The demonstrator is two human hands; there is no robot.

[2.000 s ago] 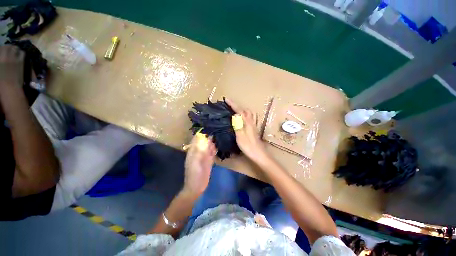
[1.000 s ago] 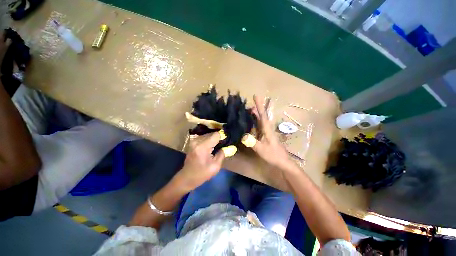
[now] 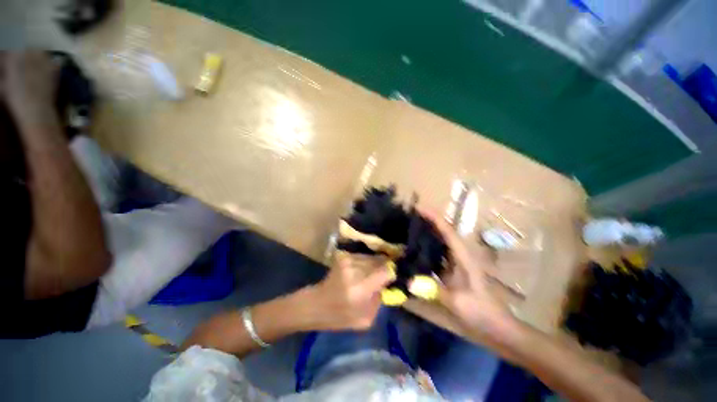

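The black, shaggy feathered body [image 3: 389, 224] is held at the table's front edge. A pale strip [image 3: 368, 238] stands out from its left side. My left hand [image 3: 358, 286] grips the body from the left and below, with yellow finger cots on thumb and fingertip. My right hand [image 3: 472, 294] holds the body's right side, its yellow-capped thumb close to the left hand's cots. The picture is blurred, so the exact finger contact is unclear, and the right hand's far fingers are partly hidden behind the body.
A small white glue dish [image 3: 498, 239] and a pale stick [image 3: 508, 224] lie right of the body. White bottles [image 3: 617, 232] and a second black feathered body [image 3: 629, 310] are further right. A yellow tube [image 3: 208, 74] and white bottle [image 3: 163, 77] lie left, near a coworker's arm [image 3: 51, 173].
Since two seconds ago, the body has been turned so its pale strip shows, and my fingertips have come close together. Over the last second the whole view has shifted and blurred.
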